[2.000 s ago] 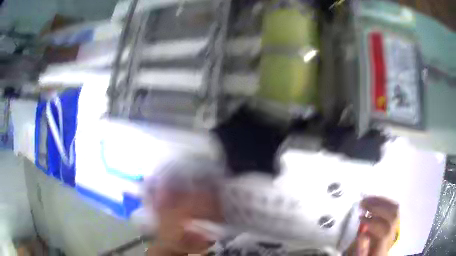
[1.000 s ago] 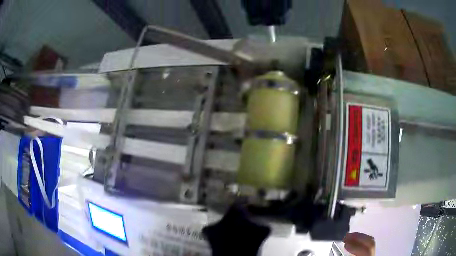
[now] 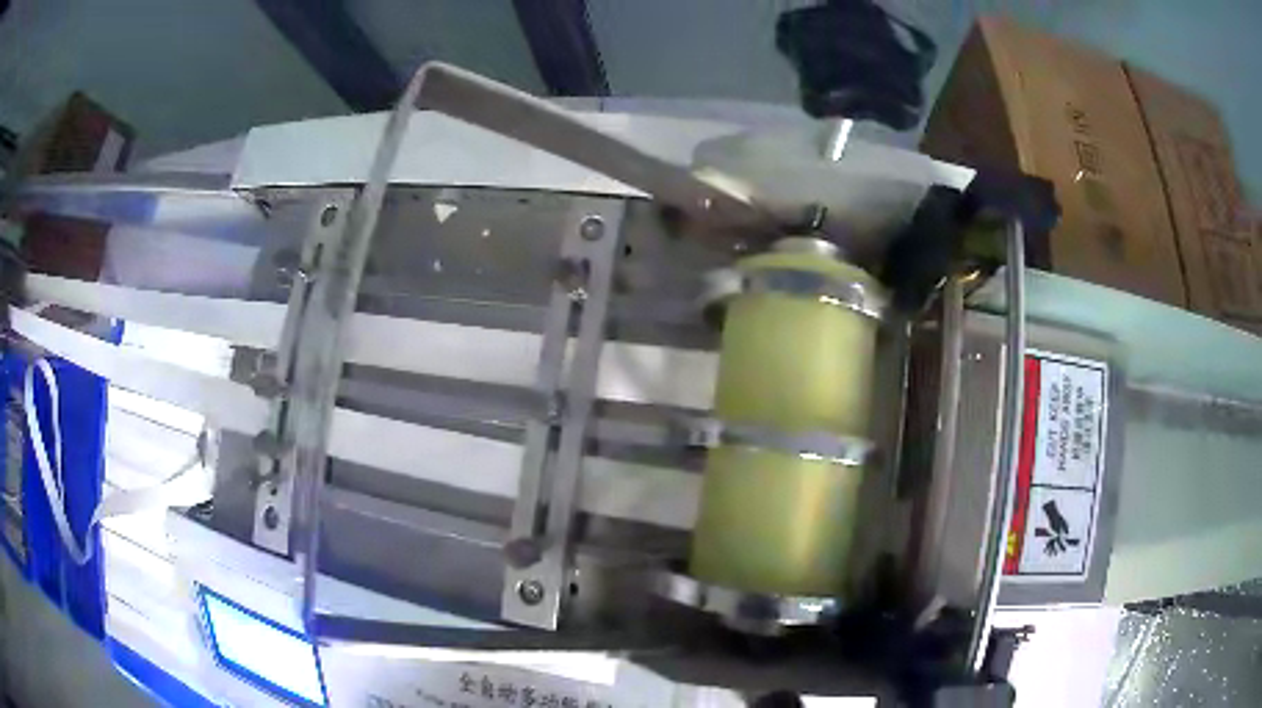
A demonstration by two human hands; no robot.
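Observation:
The automatic strip cutting machine fills the middle of the view. Two white strips run side by side along its steel bed, under two slotted strip guides, to the yellow-green feed roller with metal rings. A bent wire guard crosses above the bed. The cutter head has a red-and-white warning label. A lit blue-framed screen shows at the lower left, cut by the lower edge. Neither of my hands is in the picture.
A black star knob stands behind the roller. Cardboard boxes are at the back right. The grey-green outlet chute extends right. A blue item with a loose white strip is at the lower left.
The view has tilted and shifted, with the machine bed now sharper and closer. The fingers seen at the lower right are out of the picture. The front star knob has mostly dropped below the lower edge.

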